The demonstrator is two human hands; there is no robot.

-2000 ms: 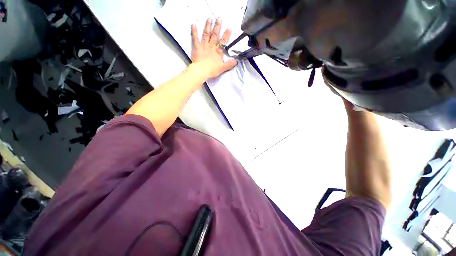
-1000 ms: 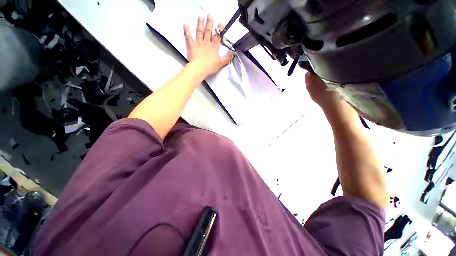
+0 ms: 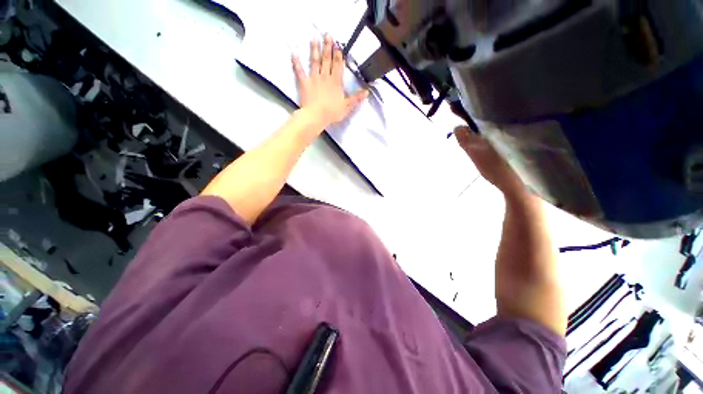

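Observation:
The straight knife cutting machine, blue and black, fills the upper right. Its thin upright metal parts stand at the paper marker, close to my left fingertips. The paper is white over a thin dark fabric edge and is creased beside the knife. My left hand lies flat on the paper, fingers spread, holding nothing. My right hand is raised under the machine body, partly hidden by it; its fingers and what they hold do not show clearly.
The white table runs diagonally, its edge at the left. Beyond it, the dark floor holds black and pale scraps. Narrow black offcuts lie at the lower right. A pale rounded object stands at the far left.
The machine and my right hand have moved left and slightly down in view, showing more of the blue body. My left hand stays flat beside the knife. More offcuts show at lower right.

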